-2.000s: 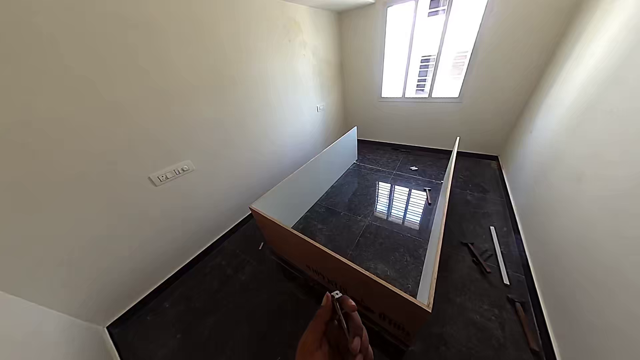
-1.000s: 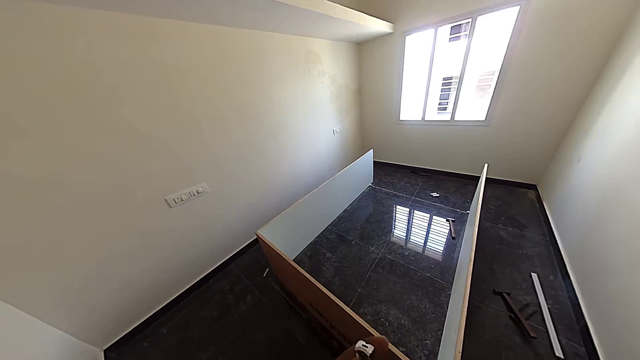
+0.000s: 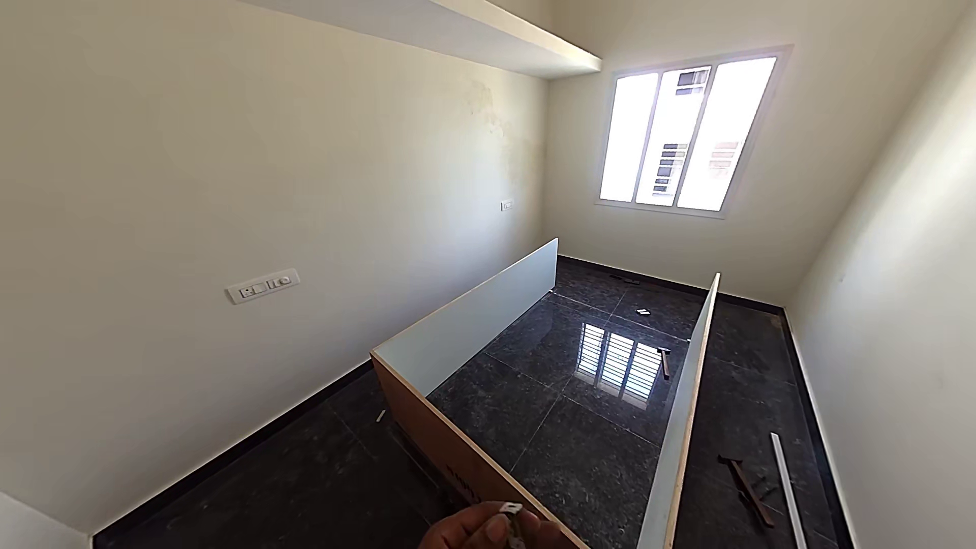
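Note:
At the bottom edge, my left hand (image 3: pixel 465 528) pinches a small white-and-metal fitting (image 3: pixel 511 508) between thumb and finger. More fingers show just right of the fitting; whether they belong to my right hand is unclear. Behind them lies a three-sided frame of boards on the dark tiled floor. Its near board (image 3: pixel 450 435) is brown on the outside and bears writing. Two long side boards with pale inner faces, the left one (image 3: pixel 488 320) and the right one (image 3: pixel 686 427), stand on edge and run toward the window.
A hammer (image 3: pixel 665 364) lies inside the frame, near the right board. Right of the frame are another hammer (image 3: pixel 747 492), small dark pieces and a long pale metal strip (image 3: pixel 788 488). A small pale object (image 3: pixel 643 312) rests near the far end. Wall switch plate (image 3: pixel 263 287) at left.
The view has shifted, so my hand and the fitting now sit lower in the picture than two seconds ago. The fitting stays held. The boards and hammers have not plainly moved.

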